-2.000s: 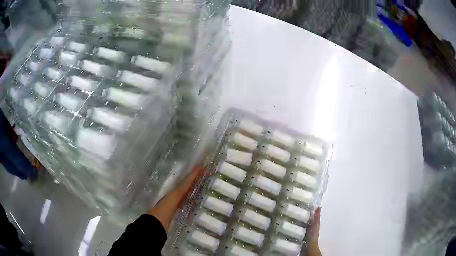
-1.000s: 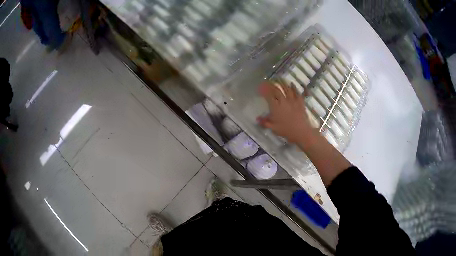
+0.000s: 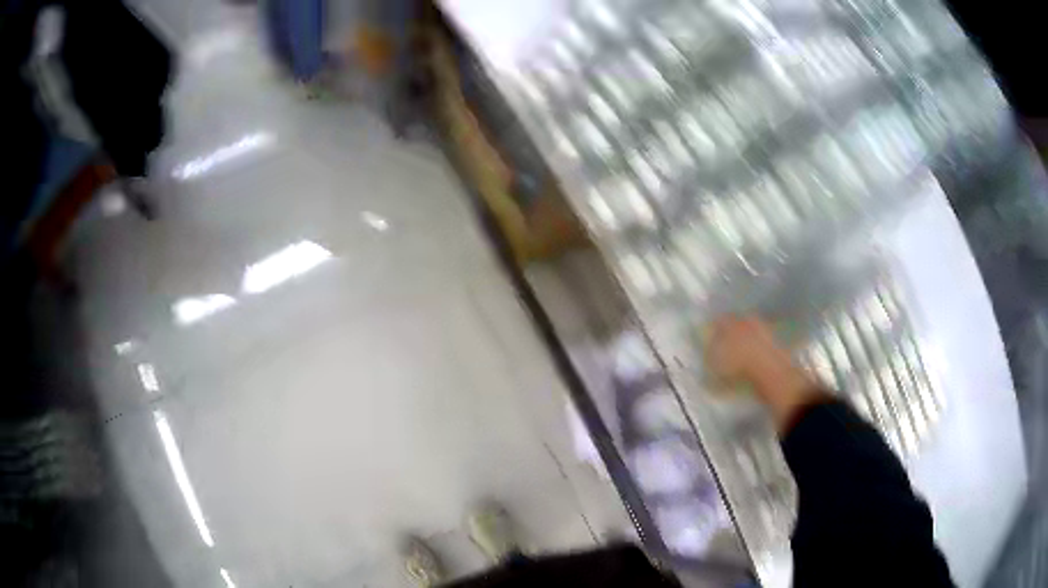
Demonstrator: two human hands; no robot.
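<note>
The frame is strongly blurred. My right hand (image 3: 749, 351) reaches in from the lower right in a black sleeve, at the near side of a clear tray (image 3: 883, 365) with rows of white plastic units. Its fingers are too blurred to tell whether they hold anything. A larger group of clear trays (image 3: 701, 138) with many white units lies beyond, on the white table (image 3: 986, 345). My left hand is out of the picture.
Whitish rounded items (image 3: 678, 477) are below the table edge. The light, shiny floor (image 3: 345, 368) fills the left, with my shoes (image 3: 488, 531) at the bottom. A person in dark clothes (image 3: 109, 80) is at upper left.
The view has swung left and down toward the floor, so the trays now lie farther right. My left hand, beside the tray two seconds ago, is out of view. My right hand remains near the tray.
</note>
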